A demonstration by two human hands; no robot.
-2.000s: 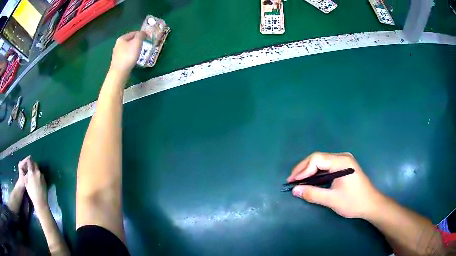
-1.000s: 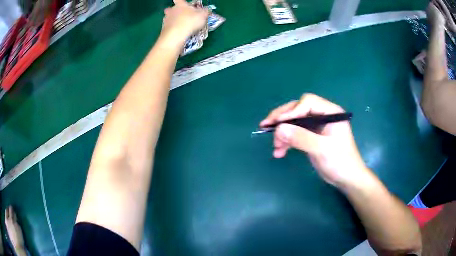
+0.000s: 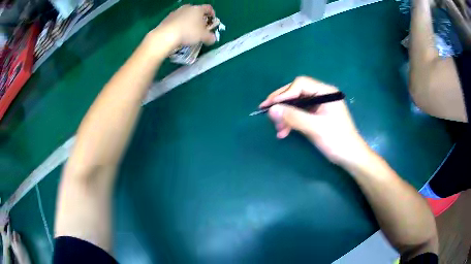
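My left hand (image 3: pixel 192 25), blurred, reaches beyond the pale strip at the top. Its fingers are closed on a small housing with electronics (image 3: pixel 215 25), mostly hidden by them; a whitish bit sticks out past the fingertips. Another pale housing (image 3: pixel 186 53) shows below the hand, beside the strip, partly covered. My right hand (image 3: pixel 312 116) is above the near green surface, pen-gripping black tweezers (image 3: pixel 316 99). Their fine metal tip points left and touches no unit.
The pale strip (image 3: pixel 268 35) curves across the green surface, with a grey post (image 3: pixel 313 9) at its far side. A red tray (image 3: pixel 16 85) is at the left edge, dark items beside it. Another person's arm (image 3: pixel 426 67) is at the right; other hands (image 3: pixel 14 245) show at lower left.
The view has swung right. My left hand has moved from one unit to others farther right and closed on one. The tweezers stay in my right hand, which appears higher in the picture.
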